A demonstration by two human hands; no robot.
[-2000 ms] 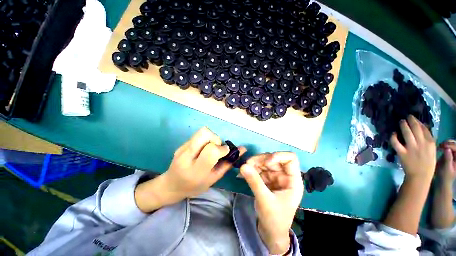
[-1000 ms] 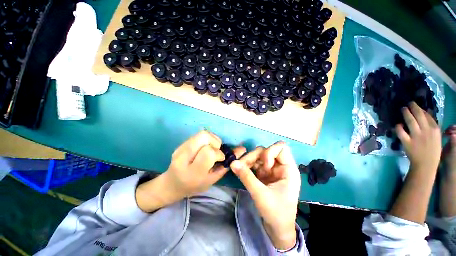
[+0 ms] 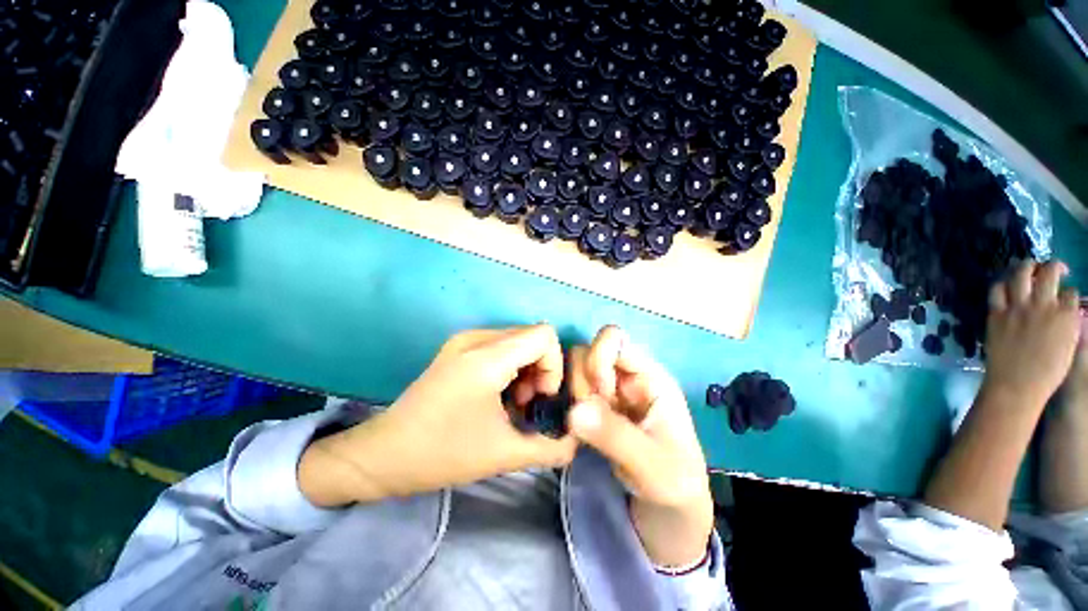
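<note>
My left hand [image 3: 459,412] is bare and holds a glossy black round part [image 3: 546,413] between thumb and fingers, near the bench's front edge. My right hand [image 3: 632,430] touches the part from the right with its thumb and fingertips; whether a pad is between them is hidden. Many black round parts [image 3: 513,131] with pale centre dots stand in rows on the tan cardboard sheet [image 3: 704,304] behind my hands. A small loose pile of matte black pads [image 3: 758,401] lies right of my right hand.
At left are a black tray [image 3: 102,155] of parts, a white cloth [image 3: 197,107] and a white bottle [image 3: 172,233]. At right is a clear bag [image 3: 850,304] heaped with black pads [image 3: 943,221]. Another person's hand [image 3: 1032,328] is at its edge. A blue crate [image 3: 167,400] shows below left.
My left hand has turned the black part and my right fingertips now press against its side. The other person's hand has moved right from the middle of the pad heap.
</note>
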